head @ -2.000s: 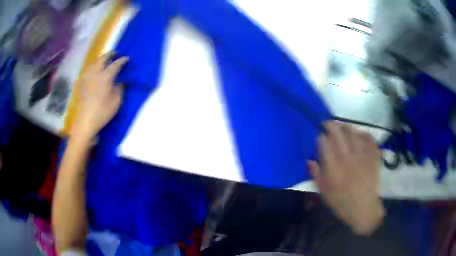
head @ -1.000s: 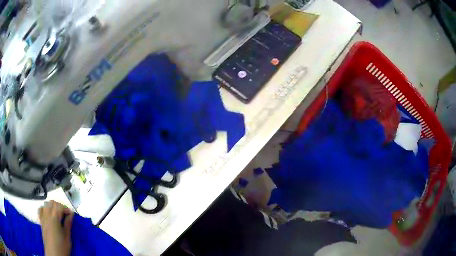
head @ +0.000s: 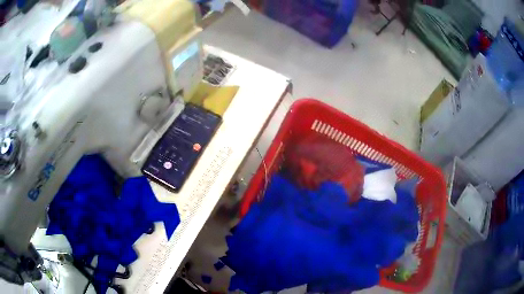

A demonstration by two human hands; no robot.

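Neither of my hands is in the picture. A red slotted crate point(head: 307, 112) stands to the right of the machine table, holding a large heap of royal-blue cloth point(head: 310, 235), a red translucent bundle point(head: 324, 163) and a white piece point(head: 379, 184). A heap of small blue cut pieces point(head: 92, 212) lies on the table under the machine arm. Black scissors handles point(head: 119, 273) show partly beside and under this heap. The needle area is at the lower left edge, partly cut off.
The white sewing machine point(head: 109, 74) fills the upper left. A lit black smartphone point(head: 182, 147) lies on the table point(head: 201, 215), beside a yellow piece point(head: 215, 99). A blue container point(head: 316, 20) is on the floor behind. White boxes point(head: 465, 115) stand at the right.
The view has swung right. My right hand and the blue panel under it have left the picture at the lower left. The whole crate and more floor now show.
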